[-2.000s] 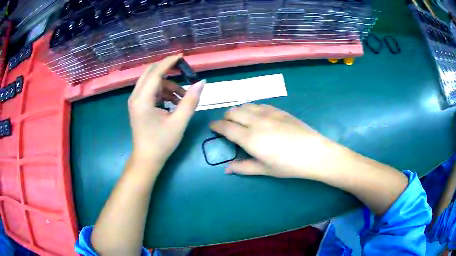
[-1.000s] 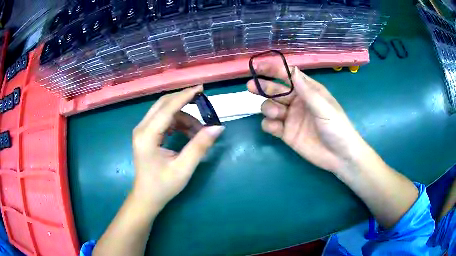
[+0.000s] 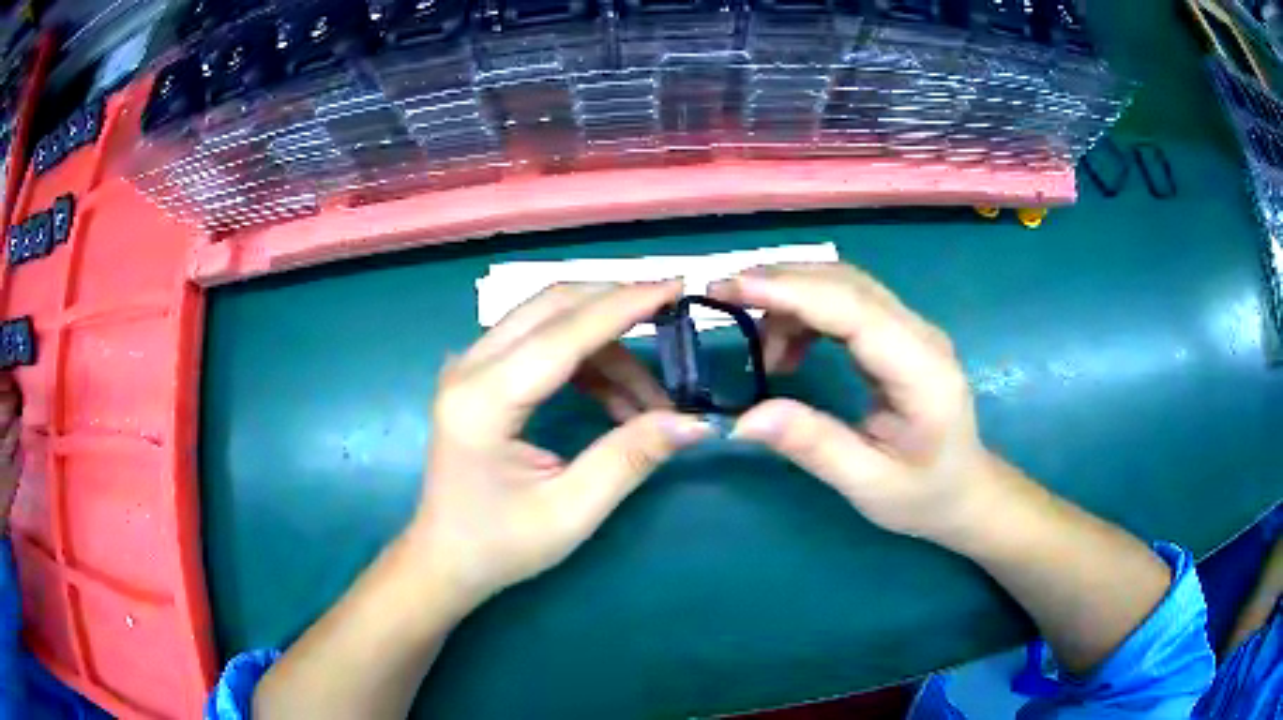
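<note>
A black module housing (image 3: 678,355) is held edge-on between the thumb and fingers of my left hand (image 3: 542,436), above the green bench top. My right hand (image 3: 872,401) holds a thin black sealing ring (image 3: 760,355) at its top and bottom between fingertips and thumb. The ring meets the housing's right side. Whether it is seated around the housing cannot be told. White paper strips (image 3: 514,288) lie on the bench behind my hands, partly hidden by them.
A tall stack of clear blister trays (image 3: 647,106) stands behind on a coral-red tray edge (image 3: 633,200) with yellow pieces (image 3: 1033,217) beneath. Loose rings (image 3: 1155,170) lie at back right. A compartment tray (image 3: 120,478) with black housings is at left. Another person's fingers show at the left edge.
The ring was first on the bench, then lifted open in my right hand. Now both hands have come together and the ring is against the housing.
</note>
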